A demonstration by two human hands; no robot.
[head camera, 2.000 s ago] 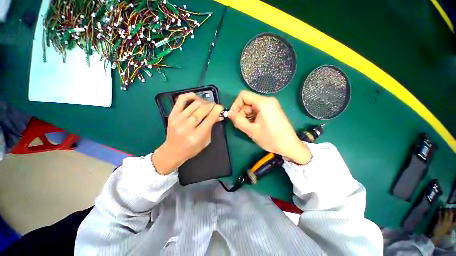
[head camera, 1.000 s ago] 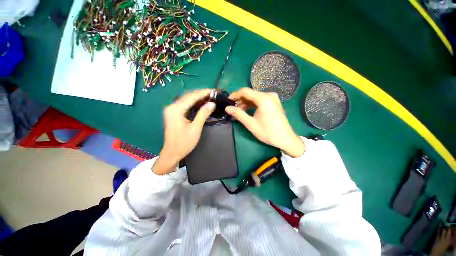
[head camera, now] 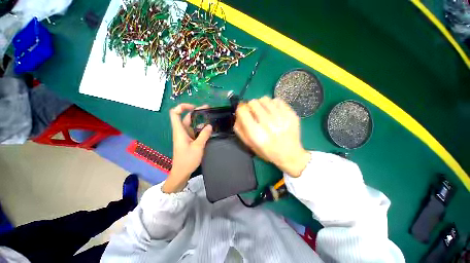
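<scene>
The black device housing [head camera: 229, 169] lies on the green bench in front of me, its matt lower part towards my body. My left hand [head camera: 189, 137] grips the left side of its recessed top end, thumb on the near rim. My right hand [head camera: 268, 129] is curled at the right side of the top end, slightly blurred; its fingertips are hidden, so I cannot tell what they hold. The electric screwdriver [head camera: 280, 189] lies right of the housing, partly under my right sleeve, its black cord running to the housing's near end.
A pile of wired boards [head camera: 198, 51] lies partly on a white sheet [head camera: 121, 77] at upper left. Two screw dishes [head camera: 299, 92] [head camera: 349, 124] stand to the right. A thin dark stick [head camera: 251, 77] lies beyond the housing. Black units [head camera: 432, 210] lie at far right. A red stool [head camera: 77, 126] is at left.
My hands have gone from pinching a small white-tipped part above the housing to its top end; my right hand has turned palm down. The view has shifted, so the bench items appear further right and lower.
</scene>
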